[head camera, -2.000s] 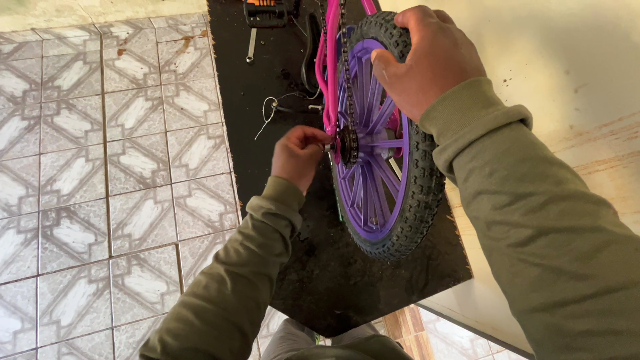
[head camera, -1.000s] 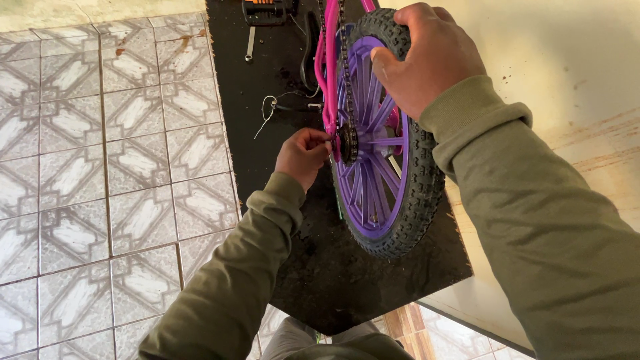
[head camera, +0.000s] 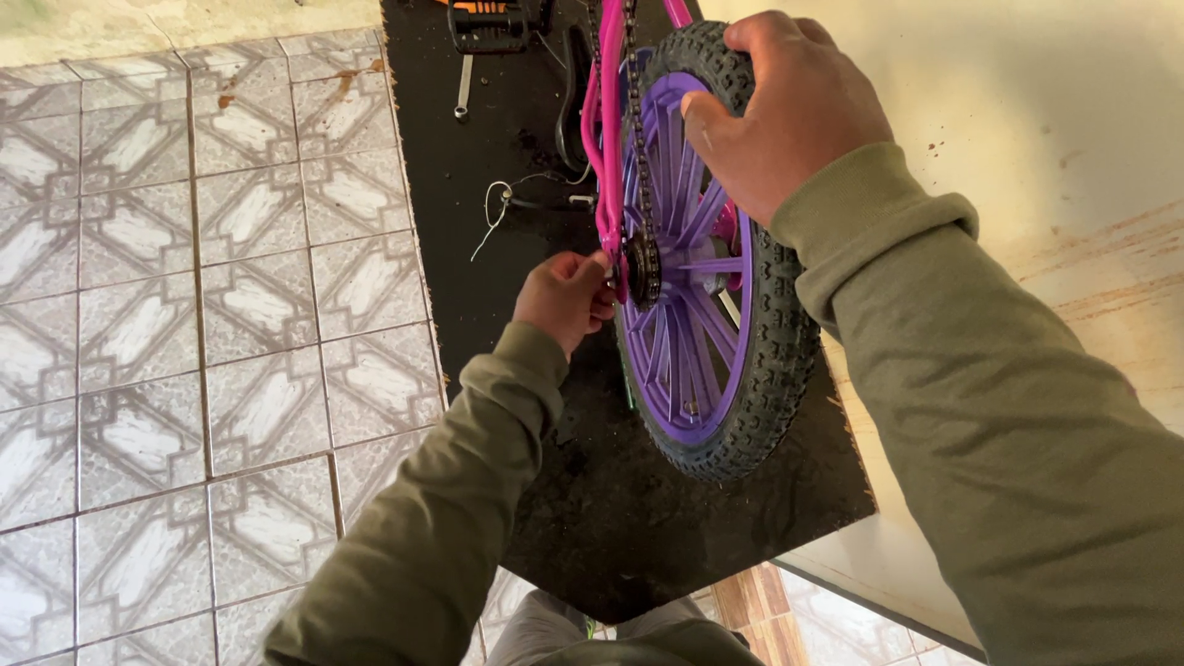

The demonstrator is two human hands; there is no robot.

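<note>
A purple bicycle wheel (head camera: 689,356) with a knobby black tire (head camera: 777,370) stands in a pink bicycle frame (head camera: 610,139). My right hand (head camera: 795,111) grips the tire near its top, thumb on the near side and fingers over the tread. At the rear axle, my left hand (head camera: 569,301) pinches at the frame's end with thumb and fingers; whatever small part lies between them is mostly hidden. Just right of those fingertips is the black sprocket (head camera: 643,268), with the chain (head camera: 636,120) running up from it.
On the black board (head camera: 592,518) lie a wrench (head camera: 464,88), a black pedal (head camera: 488,28) and a thin white string (head camera: 495,217). A pale wall or panel (head camera: 1045,120) rises on the right. Patterned floor tiles (head camera: 259,305) spread at the left.
My left fingers have shifted slightly at the axle end. My right hand keeps its place on the tire.
</note>
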